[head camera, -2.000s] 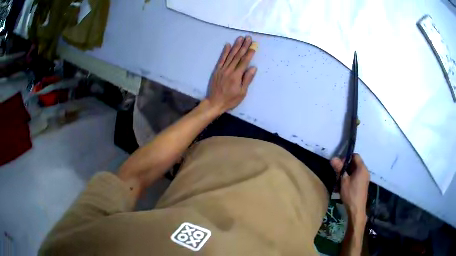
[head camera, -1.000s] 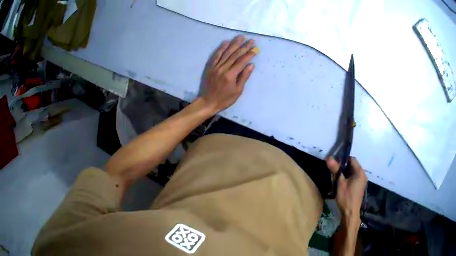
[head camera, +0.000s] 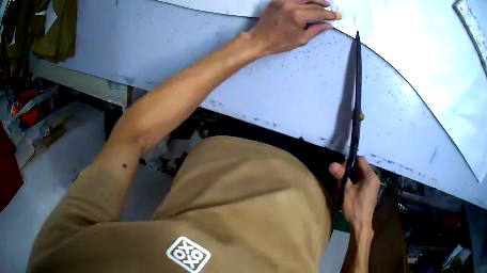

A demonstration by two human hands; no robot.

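The large white paper pattern (head camera: pixel 411 32) lies across the far side of the table, its long curved dark-lined edge towards me. My right hand (head camera: pixel 361 186) holds the tailor's shears (head camera: pixel 355 101) by the handles at the table's near edge. The long dark blades look closed, point away from me, and their tip reaches just over the pattern's edge. My left hand (head camera: pixel 293 25) is at the pattern's curved edge, fingers bent, with a yellow band on one fingertip. Whether its fingers pinch the sheet I cannot tell.
Olive fabric pieces (head camera: pixel 56 32) with white slips lie at the table's far left. A slim speckled whitish bar (head camera: pixel 472 29) lies on the pattern at the right. The pale table's near edge (head camera: pixel 256 118) runs close to my body. Red and mixed items (head camera: pixel 28 106) lie below left.
My left hand has moved from flat on the table, forward and right to the pattern's edge, and its fingers have bent. My right hand and the shears have shifted slightly left.
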